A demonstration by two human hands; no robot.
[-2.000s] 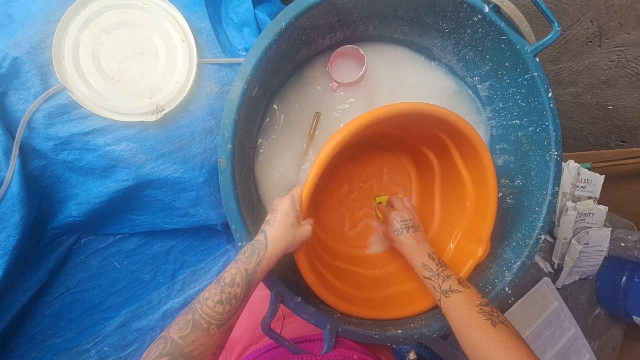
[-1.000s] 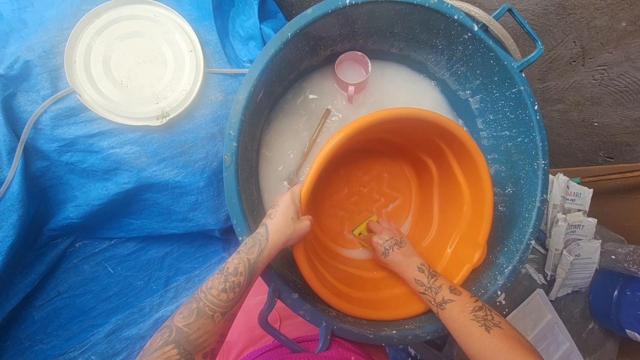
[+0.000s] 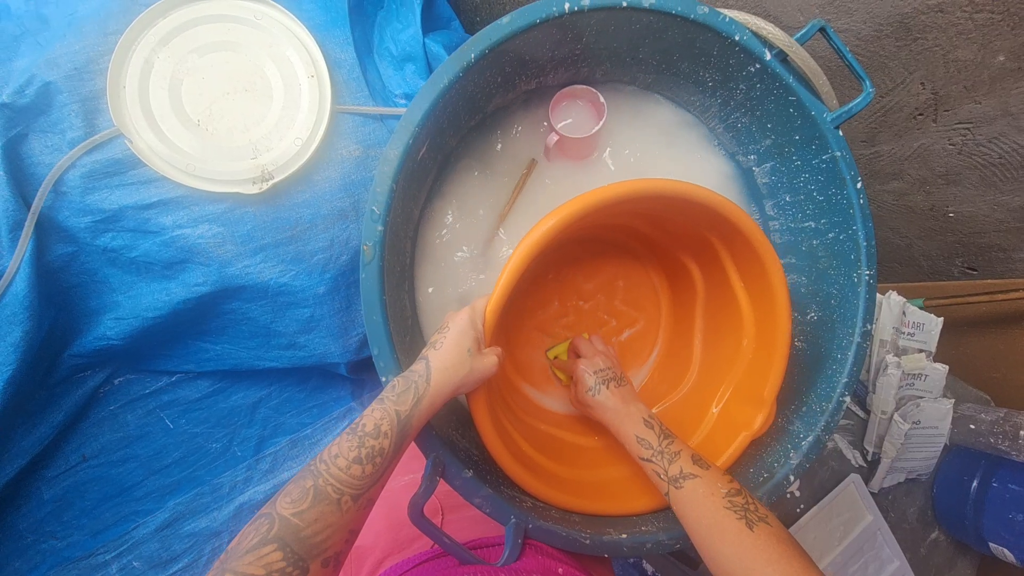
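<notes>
My left hand (image 3: 464, 348) grips the left rim of an orange plastic basin (image 3: 720, 320), which is tilted toward me inside a large blue plastic tub (image 3: 808, 208). Inside the basin, my right hand (image 3: 596, 372) holds a yellow sponge (image 3: 558, 360) against the bottom, left of its middle. A little whitish liquid shows near the sponge. Cloudy white water (image 3: 464, 208) lies in the tub behind the basin. A pink plastic mug (image 3: 576, 128) and a thin brown stick (image 3: 516, 192), partly under the surface, are in that water.
A blue tarp (image 3: 200, 320) covers the left side, with a round white light (image 3: 220, 92) and its pale cord on it. Paper packets (image 3: 912, 416) bearing print, a blue container (image 3: 980, 500) and a clear plastic tray (image 3: 852, 532) are at right. Tub handles (image 3: 860, 80) stick out.
My right hand and the sponge have moved left and down across the basin's bottom since the earliest frame. My left hand has stayed on the rim.
</notes>
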